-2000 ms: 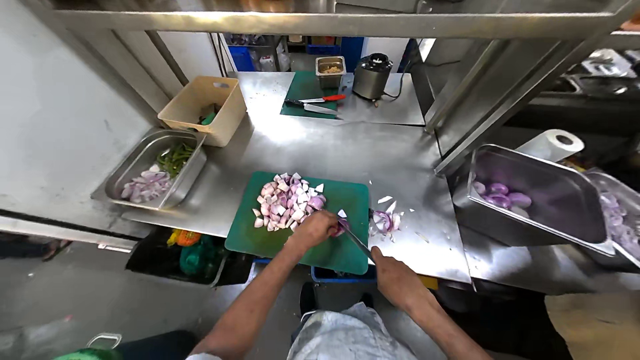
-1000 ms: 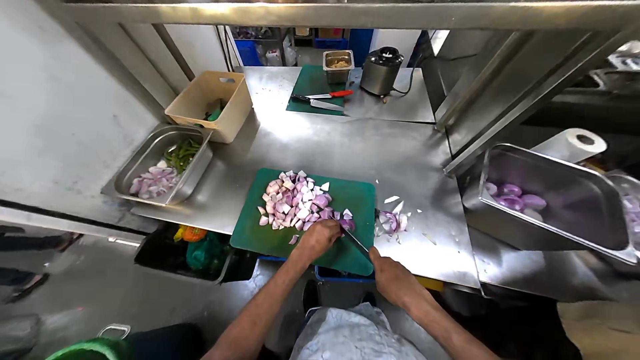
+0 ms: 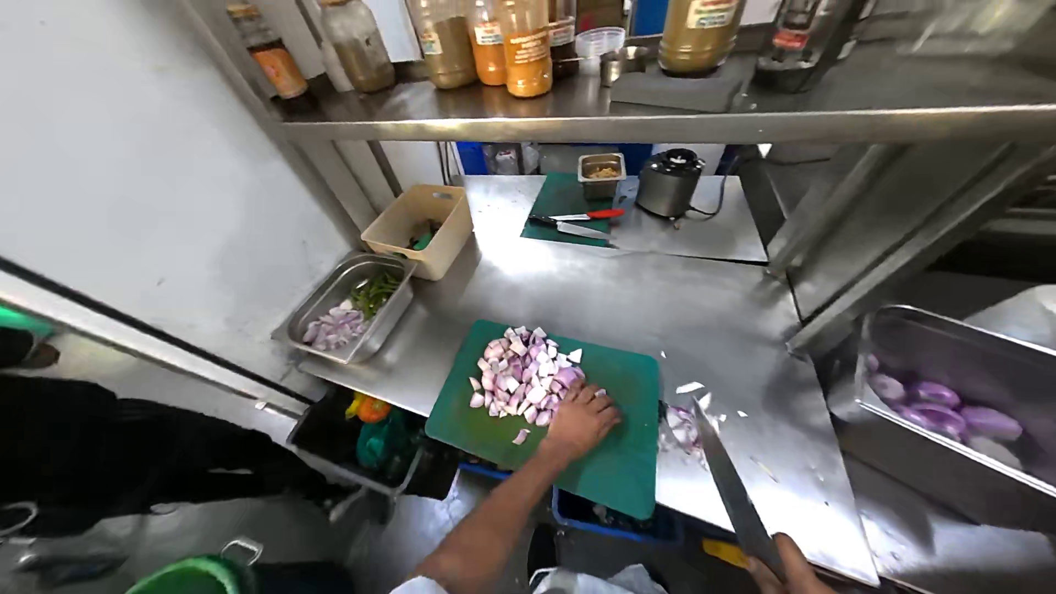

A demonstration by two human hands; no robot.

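Observation:
My left hand (image 3: pixel 582 418) lies on the right edge of a heap of chopped red onion (image 3: pixel 526 373), fingers spread over some pieces. The heap rests on a green cutting board (image 3: pixel 619 470) on the steel counter. My right hand (image 3: pixel 784 569), partly cut off at the bottom edge, grips a kitchen knife (image 3: pixel 734 487) by its handle. The blade points up and left, off the right side of the board, its tip by a small pile of onion trimmings (image 3: pixel 683 426).
A steel pan (image 3: pixel 384 334) with sliced onion and green chillies and a beige plastic tub (image 3: pixel 458 239) stand left. A deep steel pan (image 3: pixel 874 363) of peeled onions is right. Two more knives lie on a farther green board (image 3: pixel 549 198). A shelf (image 3: pixel 495 130) with jars crosses above.
The knife has moved right, from the board to beside it, with my right hand. My left hand has shifted onto the heap's edge. The view has tilted up, bringing in the shelf's jars.

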